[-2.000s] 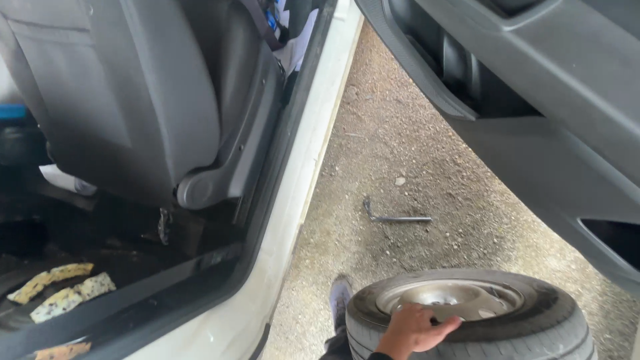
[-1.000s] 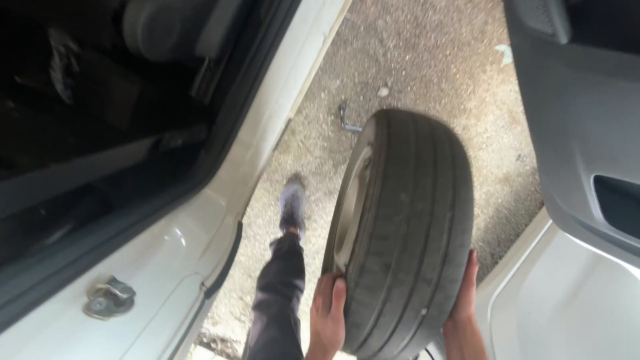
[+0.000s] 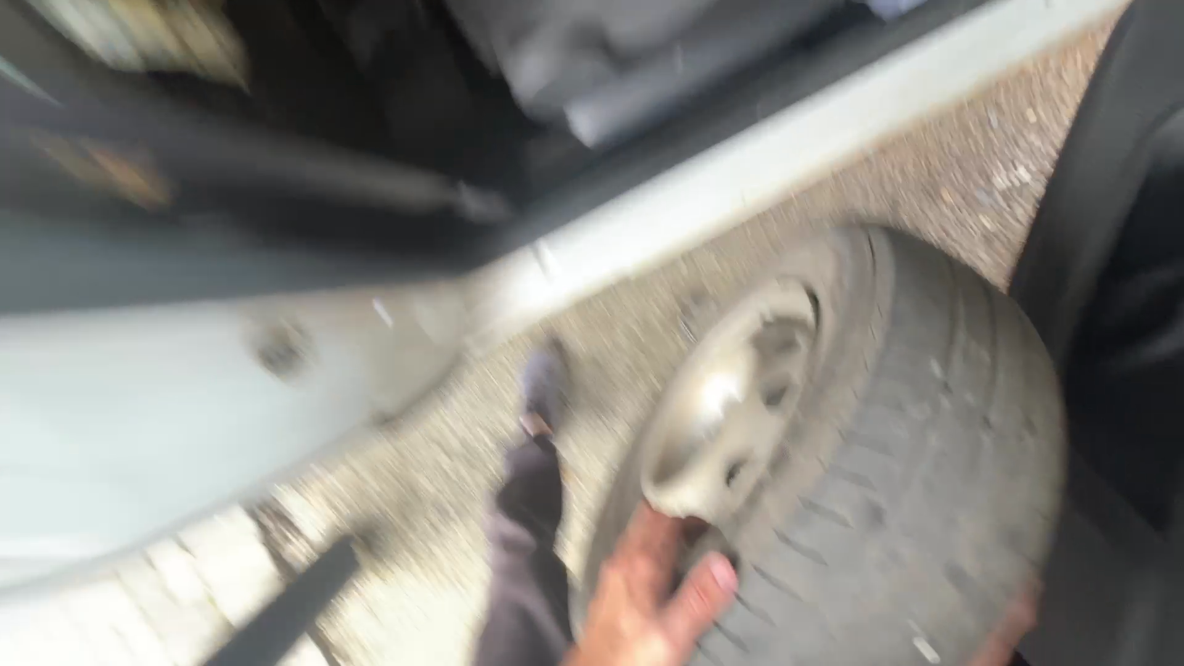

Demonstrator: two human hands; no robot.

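Note:
A car wheel (image 3: 925, 444), a worn rubber tyre on a pale metal rim (image 3: 721, 407), stands tilted in the lower right of the head view. My left hand (image 3: 647, 592) grips its near side, with fingers hooked at the rim's lower edge and the thumb beside them. At the tread's lower right edge my right hand (image 3: 1013, 624) is partly seen and blurred; the tyre hides most of it, and it appears to press on the tread. The wheel is between both hands.
The car's white door sill (image 3: 721, 203) runs diagonally left of the wheel, with the dark interior beyond. A dark door panel (image 3: 1119, 277) is at right. My shoe (image 3: 544, 379) rests on gravel. A dark bar (image 3: 287, 601) lies lower left, blurred.
Two seconds ago one hand was seen at the rim; one second ago both hands were on the tyre. The wheel has since turned to show more of its rim. The view has swung.

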